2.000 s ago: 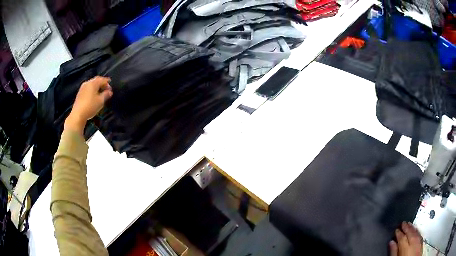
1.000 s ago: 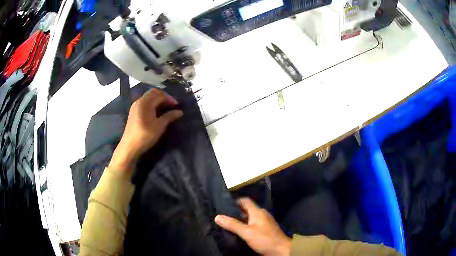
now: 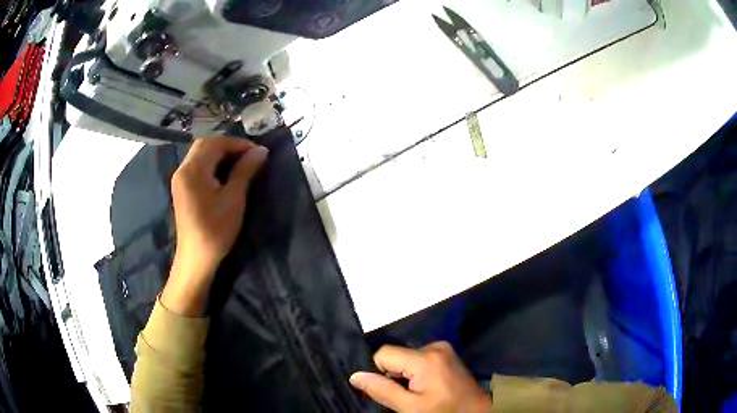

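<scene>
The black bag panel (image 3: 267,282) lies on the white table, its right edge running up under the presser foot (image 3: 260,118) of the sewing machine (image 3: 137,48). My left hand (image 3: 212,202) lies on the panel just in front of the foot, thumb and fingertips together on the fabric. My right hand (image 3: 428,377) is at the panel's lower right edge beyond the table edge, thumb and fingers pinching the fabric. The needle is too small to tell.
Thread snips (image 3: 477,52) lie on the machine bed, right of the foot. A tan tape strip (image 3: 477,135) is on the table below them. A blue bin (image 3: 646,282) stands at the right. Red material (image 3: 23,81) and grey pieces (image 3: 28,242) are at the left.
The view has moved from the piles to the machine, then closer to it. My left hand has gone from the black pile to the panel by the foot. My right hand stays on the panel's edge.
</scene>
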